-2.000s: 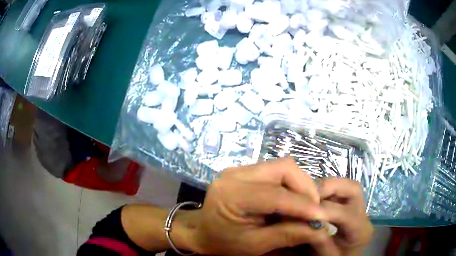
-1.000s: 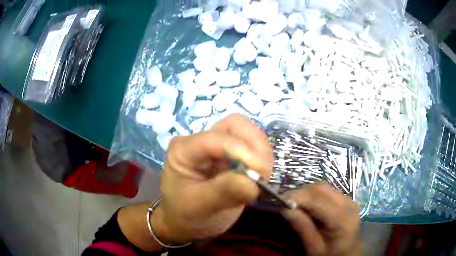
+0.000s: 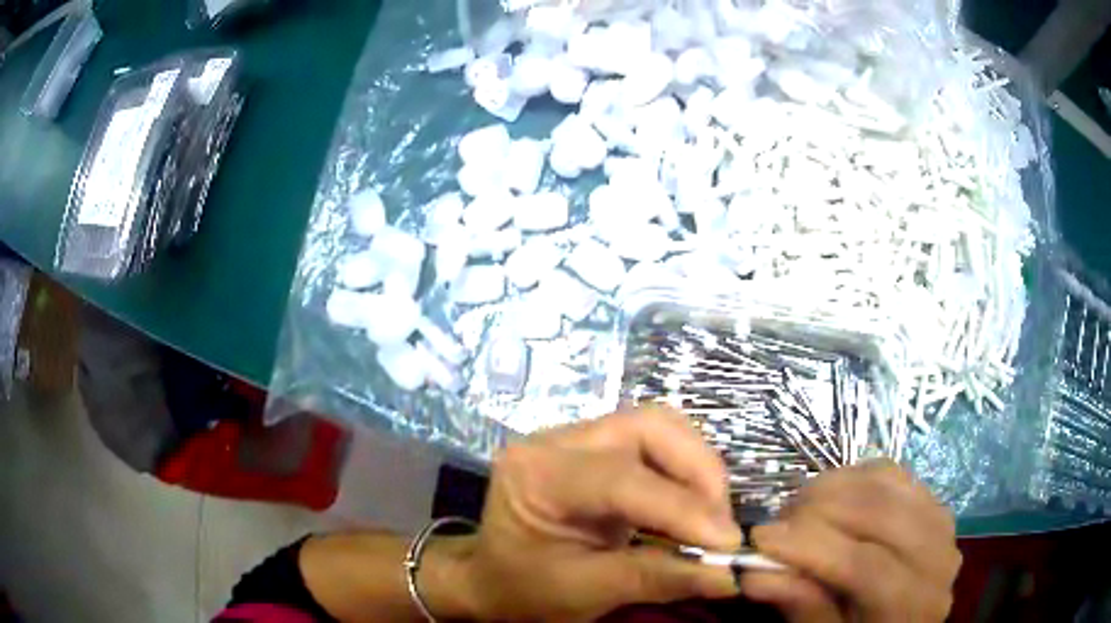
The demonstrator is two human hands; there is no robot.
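My left hand (image 3: 603, 511) and my right hand (image 3: 859, 548) meet near the bottom of the view, in front of the clear parts tray. Between their fingertips they hold a thin shaft assembly (image 3: 731, 560) with a silvery part and a white section, lying nearly level. Its ends are partly hidden by the fingers. The clear tray (image 3: 630, 365) just beyond holds a heap of metal shafts (image 3: 731, 389). White plastic caps (image 3: 536, 209) lie loose on the left of the clear bag, and white sleeves (image 3: 877, 219) are heaped on the right.
The crinkled clear plastic bag (image 3: 319, 329) lies under the white parts on the green bench (image 3: 274, 158). Clear boxes with dark metal parts and white paper (image 3: 122, 170) stand at left. Slim silvery parts (image 3: 1084, 389) lie at the right edge. A red item (image 3: 262, 462) is below the bench.
The slanted metal piece between my hands is now a nearly level piece with a white section. My left hand has moved right and down, and the fingertips of both hands are closer together.
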